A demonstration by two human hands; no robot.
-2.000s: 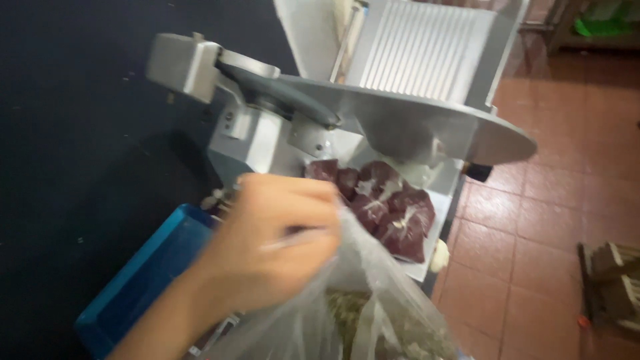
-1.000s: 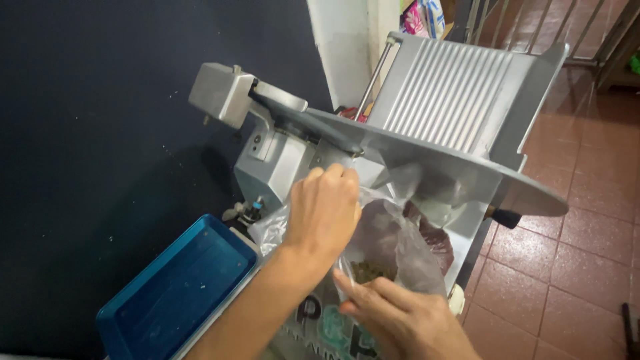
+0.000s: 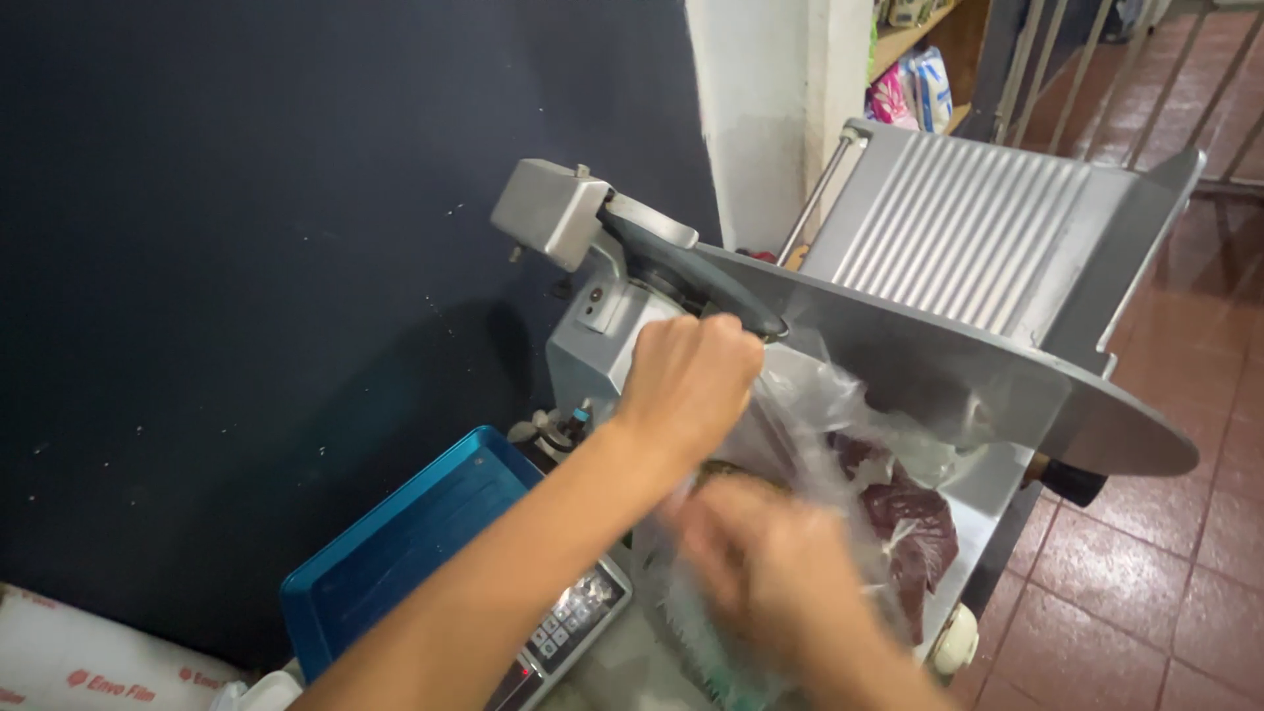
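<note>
My left hand (image 3: pixel 696 380) is closed on the gathered top of a clear plastic bag (image 3: pixel 790 395), held up in front of a metal meat slicer (image 3: pixel 938 346). Below it, my right hand (image 3: pixel 765 563) is blurred and lies against the bag's side; whether its fingers grip the plastic cannot be told. Something greenish-brown shows inside the bag, partly covered by my right hand. Dark red meat in clear plastic bags (image 3: pixel 908 523) rests on the slicer's metal tray, right of my hands.
A scale with a blue tray (image 3: pixel 395 553) and a keypad stands at lower left, partly behind my left forearm. The slicer's ribbed plate (image 3: pixel 968 227) rises at upper right. A dark wall (image 3: pixel 247 247) borders the left. A film box (image 3: pixel 109 662) lies at bottom left.
Two seconds ago only one hand showed, at the bag; a second ago both were at its opening. The bag's top is now bunched under my left hand. The view has shifted.
</note>
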